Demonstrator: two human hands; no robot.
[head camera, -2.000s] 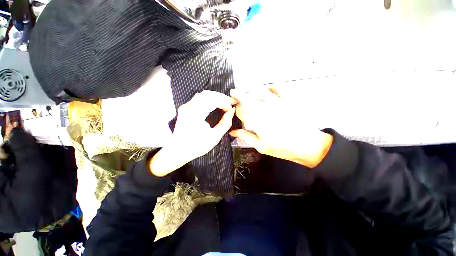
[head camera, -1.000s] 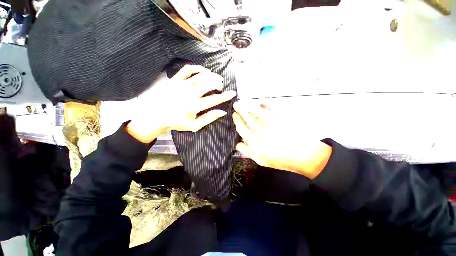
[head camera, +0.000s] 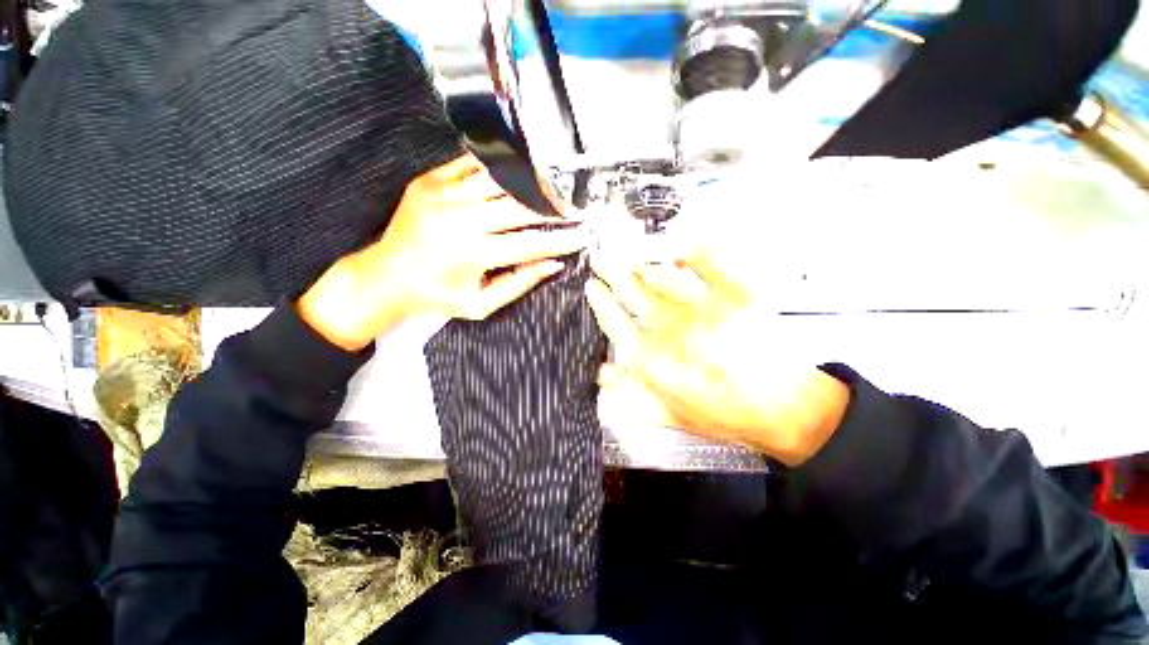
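Note:
A dark pinstriped garment (head camera: 214, 151) lies bunched at the upper left, left of the needle area. A narrow striped sleeve-like end (head camera: 523, 428) runs from the needle area down over the table edge. My left hand (head camera: 441, 252) lies on the cloth, its fingertips close to the needle area (head camera: 653, 202). My right hand (head camera: 706, 340) rests at the right edge of the striped piece, its fingertips against that edge. Glare hides whether either hand pinches the cloth. The exact stitching point is too bright to make out.
The white table (head camera: 932, 378) has fine marks along its front edge. Frayed khaki cloth (head camera: 365, 586) hangs at my lap. A wide black band (head camera: 983, 76) and a tan stick (head camera: 1115, 139) are at the upper right. A yellow-orange board (head camera: 149, 338) is at the left.
The view has shifted, so the needle area and table sit lower and more of the machine shows. My left hand has moved up the striped piece towards the needle; my right hand stays beside its edge.

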